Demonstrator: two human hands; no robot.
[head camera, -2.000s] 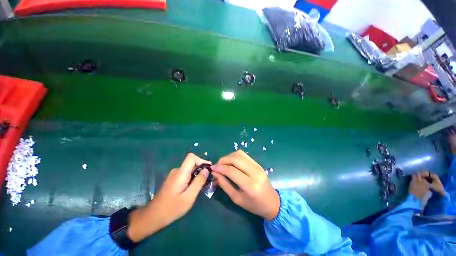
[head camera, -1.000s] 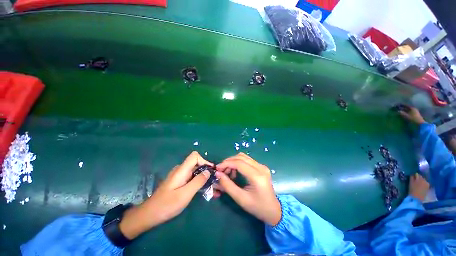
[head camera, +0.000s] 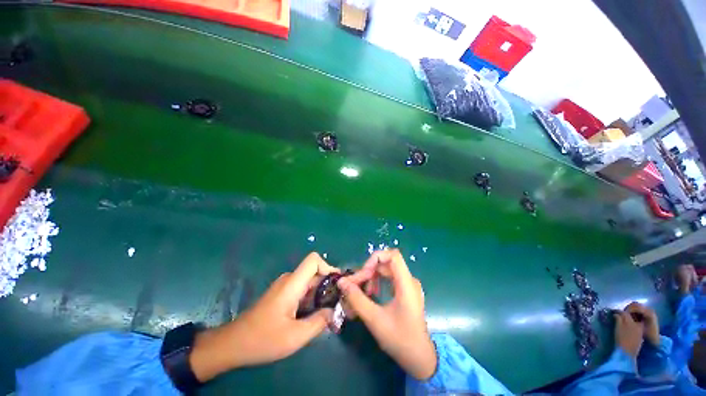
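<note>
My left hand (head camera: 267, 321), with a black band on the wrist, holds a round black unit (head camera: 328, 292) between thumb and fingers above the dark green worktop. My right hand (head camera: 391, 313) is at the unit's right side, thumb and index finger pinched together against it. Whether a small part sits between those fingertips cannot be told. A pale, shiny bit (head camera: 337, 315) shows below the unit. Small white plastic parts (head camera: 379, 247) lie scattered just beyond the hands, and a heap of them (head camera: 27, 240) lies at the left.
Several black units (head camera: 328, 141) lie spaced along the green belt (head camera: 263, 166). A red tray (head camera: 46, 128) is at the left. A bag of dark parts (head camera: 462, 93) and red and blue bins (head camera: 499, 46) are on the far ledge. A black pile (head camera: 580, 309) lies near another person's hands (head camera: 636, 325) at right.
The view has tilted, so more of the far ledge shows. The belt units have shifted right. The held unit is turned more upright. The other person's hand has come back from the belt.
</note>
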